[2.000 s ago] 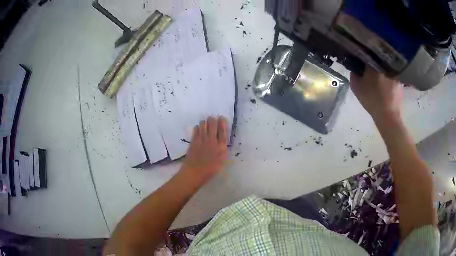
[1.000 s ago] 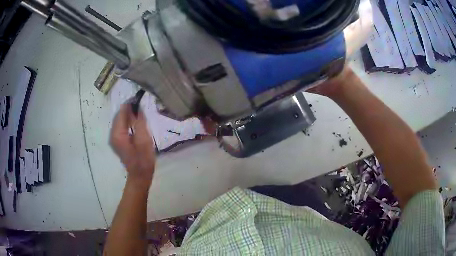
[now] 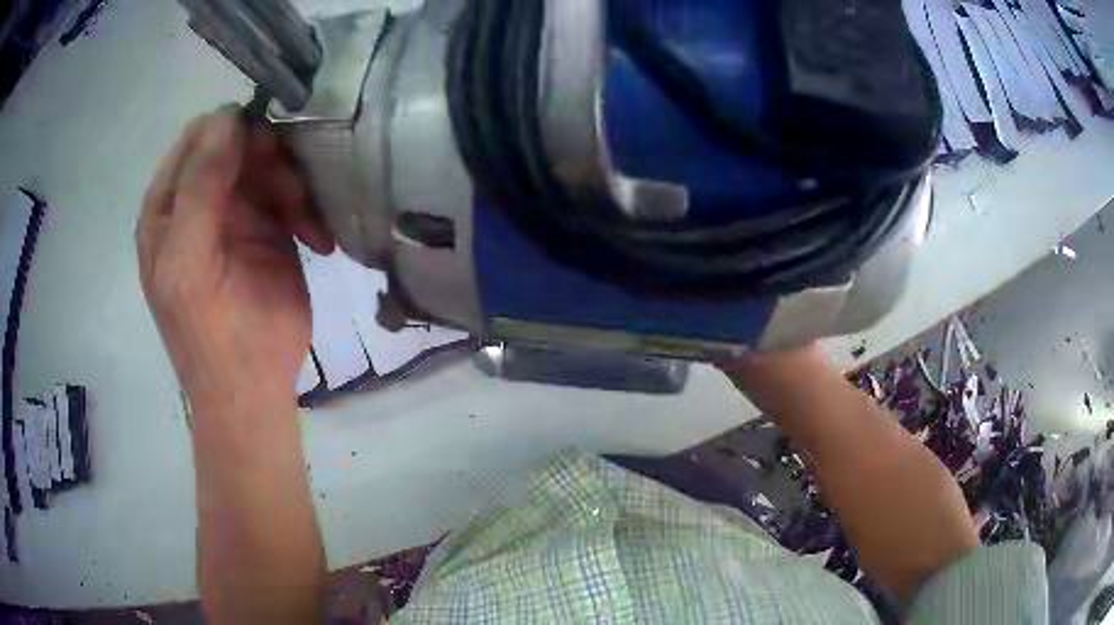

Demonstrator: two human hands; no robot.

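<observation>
The straight knife cutting machine (image 3: 611,220) fills the upper middle, its silver and blue motor wound with thick black cable. My left hand (image 3: 232,244) is at the machine's left end, fingertips at a small dark part below the metal rods; its grip is partly hidden. My right hand (image 3: 764,366) reaches under the motor's right side, wrist showing and fingers hidden behind the housing. The base plate (image 3: 586,366) shows only as a strip below the motor. The paper-topped dark stack (image 3: 342,324) is mostly hidden behind the machine and left hand.
Narrow paper-topped cut pieces (image 3: 990,73) lie in a row at the upper right. Small cut stacks (image 3: 51,446) and a long dark-edged piece (image 3: 22,281) lie at the left. The white table's (image 3: 415,488) front edge curves nearby, with fabric scraps (image 3: 965,427) on the floor beyond.
The machine has swung from the upper right over the stack and now fills more of the view. My left hand has left the paper and moved up-left to the machine. My right arm has moved left with it.
</observation>
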